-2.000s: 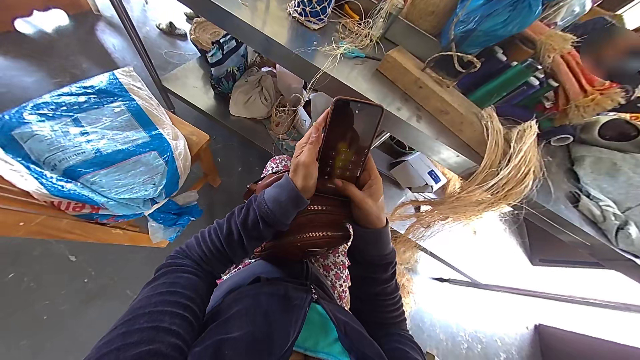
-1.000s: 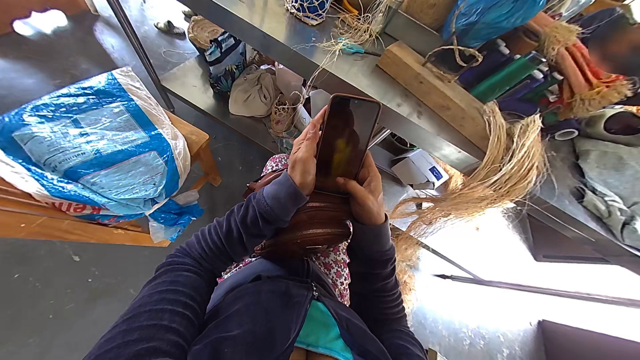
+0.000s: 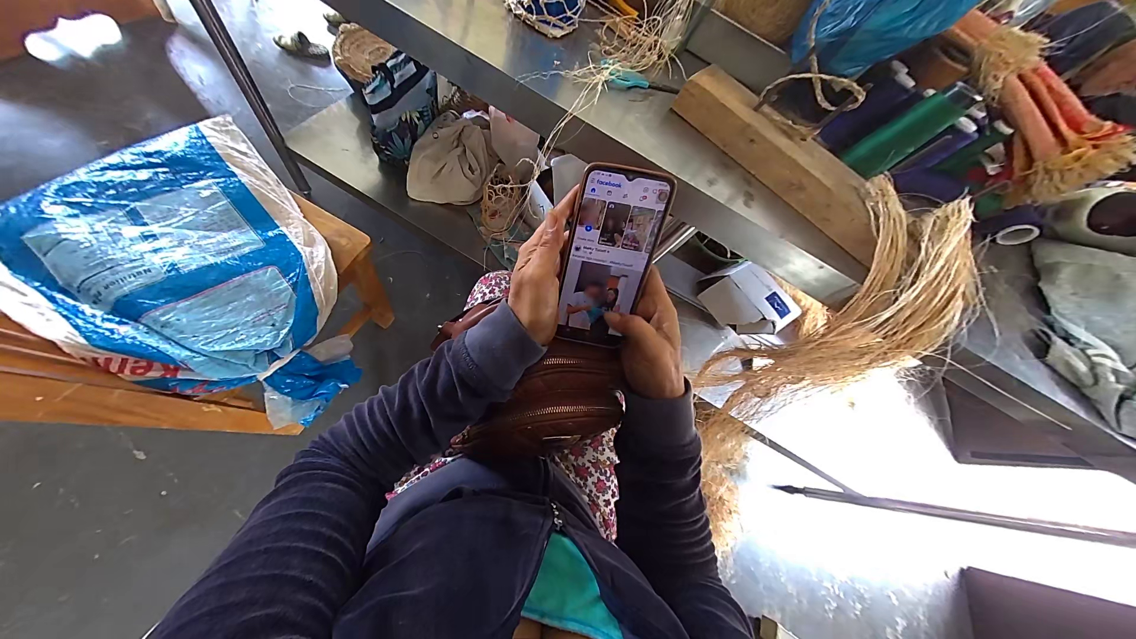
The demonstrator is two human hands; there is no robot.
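A smartphone (image 3: 612, 257) in a brown case is held upright in front of me, its screen lit with a feed of pictures. My left hand (image 3: 540, 275) grips its left edge, palm along the side. My right hand (image 3: 650, 342) holds the lower right side, with the thumb over the bottom of the screen. Just below the phone, a brown leather bag (image 3: 550, 399) with zips rests on my lap, over a flowered cloth (image 3: 595, 470).
A metal table (image 3: 639, 124) ahead bears a wooden block (image 3: 772, 151), raffia-like fibre (image 3: 887, 311), thread spools (image 3: 914, 133) and teal-handled scissors (image 3: 626, 78). Cloth bags (image 3: 448, 160) lie on its lower shelf. At left, a blue plastic sack (image 3: 169, 257) sits on a wooden bench (image 3: 177, 404).
The phone's screen has gone from dark to a bright page with pictures. Both hands keep their hold on the phone.
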